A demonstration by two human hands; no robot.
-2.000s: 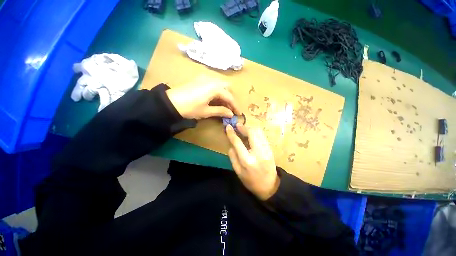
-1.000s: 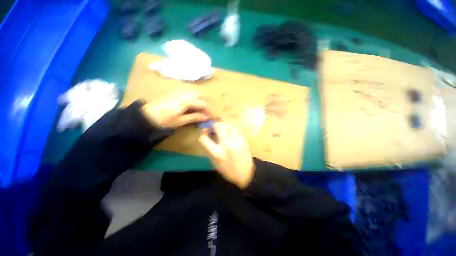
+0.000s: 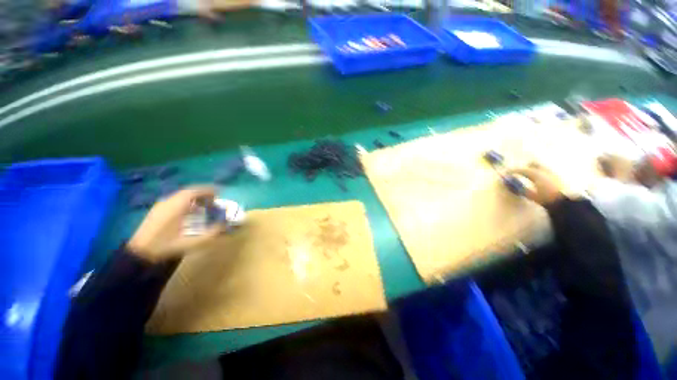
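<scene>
The picture is blurred. My left hand (image 3: 167, 226) is over the upper left of the tan cardboard mat (image 3: 326, 278), with a small dark-blue block (image 3: 216, 212) at its fingertips, in front of a crumpled white cloth (image 3: 234, 214). My right hand (image 3: 543, 185) reaches over the paler neighbouring mat (image 3: 438, 204), its fingertips closed on another dark block (image 3: 516, 185) at the mat's surface. A separate dark block (image 3: 493, 157) lies just beyond it. A black strap heap (image 3: 325, 158) and a small white bottle (image 3: 254, 164) lie beyond the tan mat.
A large blue tote (image 3: 44, 245) stands at left. Blue trays (image 3: 375, 56) sit across the dark-green belt (image 3: 223, 96) with white lines. A blue bin (image 3: 453, 341) is below the table edge. Another person's hand (image 3: 620, 167) and red material (image 3: 623, 122) show at far right.
The view has swung up and right, showing the belt and trays. My hands, earlier together on a small block, are now apart; the right has reached to the neighbouring mat's blocks.
</scene>
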